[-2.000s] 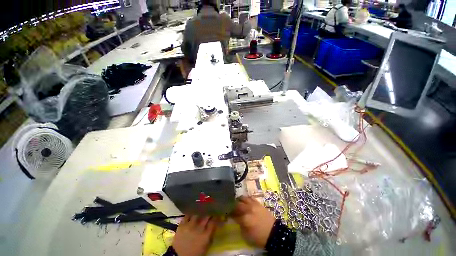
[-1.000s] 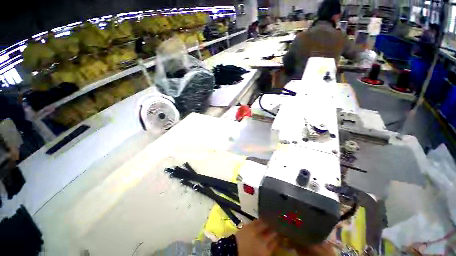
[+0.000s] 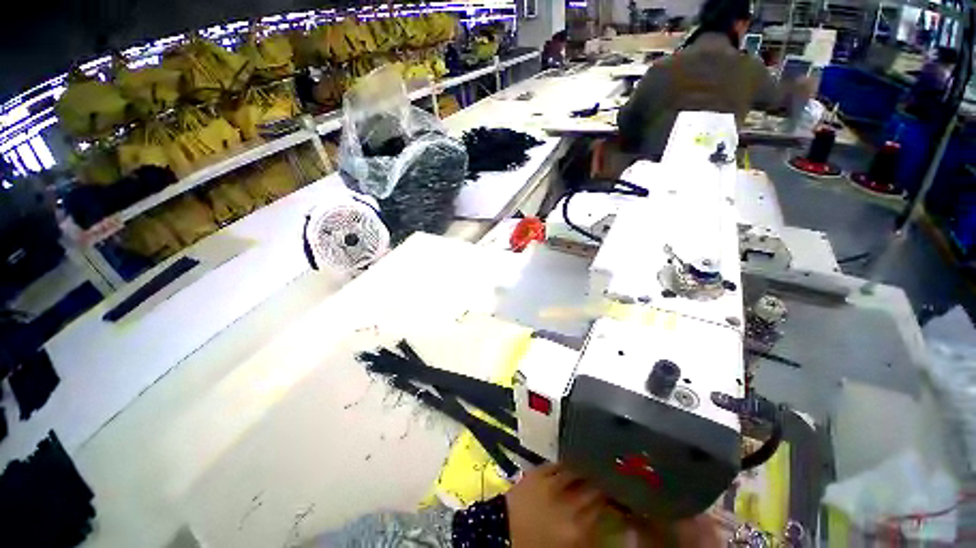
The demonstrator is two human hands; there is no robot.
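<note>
My left hand is at the lower edge of the view, under the dark grey front of the white sewing machine. Its fingers are hidden below the machine head, so I cannot tell what they hold. My right hand shows only as a blurred, cut-off part below the head. Several black straps lie fanned out left of the machine, with dark thread ends beside them. A few metal rings show at the bottom edge, right of the head.
A white fan and a plastic-wrapped dark bundle stand behind at the left. Yellow tape marks the table beside the machine. White paper lies at the right. A person is beyond the machine.
Over the two seconds the view has swung left, so the machine and hands appear further right. The ring heap is mostly out of view. My hands remain under the machine head.
</note>
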